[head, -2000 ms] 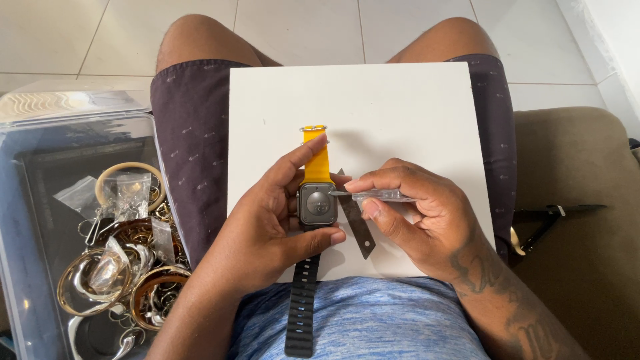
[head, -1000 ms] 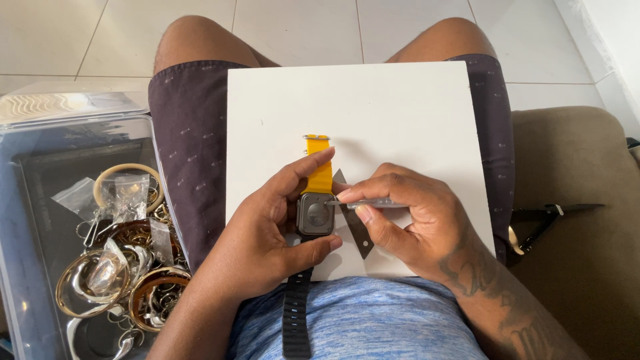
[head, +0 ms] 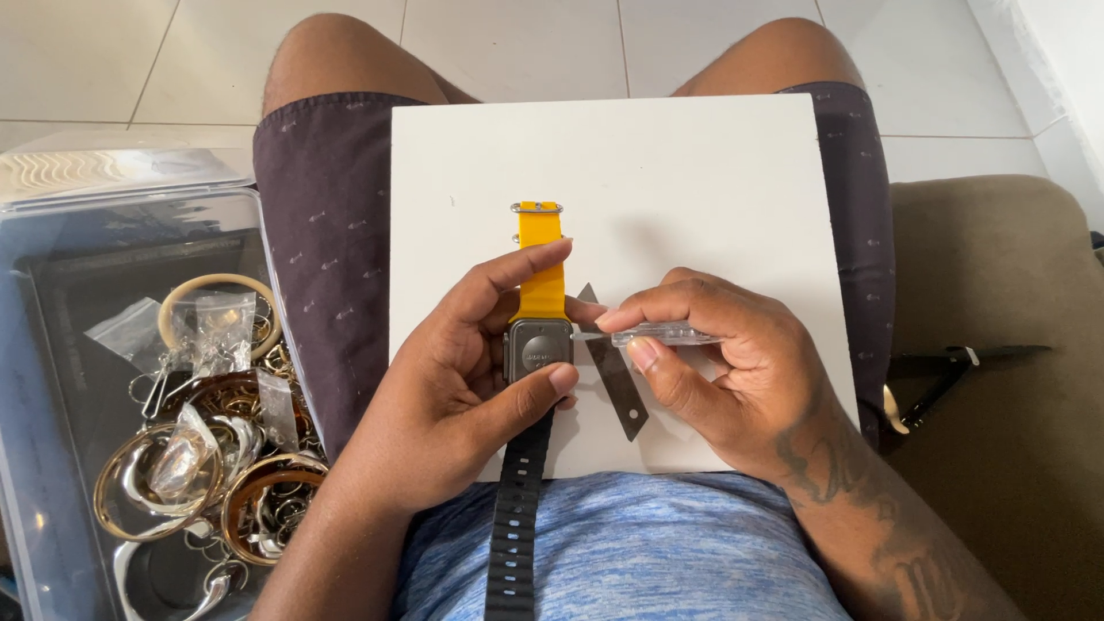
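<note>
My left hand [head: 483,371] holds a smartwatch [head: 542,338] with its back facing up, the thumb on its lower right corner. A yellow strap [head: 542,289] with a metal buckle runs from its upper end, under my index finger. From the lower end a black perforated strap [head: 516,517] hangs over the blue shirt. My right hand [head: 724,362] grips a small screwdriver with a clear handle [head: 660,334], its thin tip at the right upper edge of the watch back. A dark pointed metal blade [head: 625,397] lies on the white board, partly under the screwdriver and fingers.
The white board [head: 707,172] rests across the lap. At the left, a clear plastic box [head: 272,302] holds bangles [head: 164,323], small plastic bags [head: 129,332] and tangled jewellery. A black tool with thin arms [head: 940,379] lies on the brown cushion [head: 1018,483] at the right.
The screwdriver tip has shifted from over the watch back to its right upper edge since a second ago. My left hand keeps its hold on the watch.
</note>
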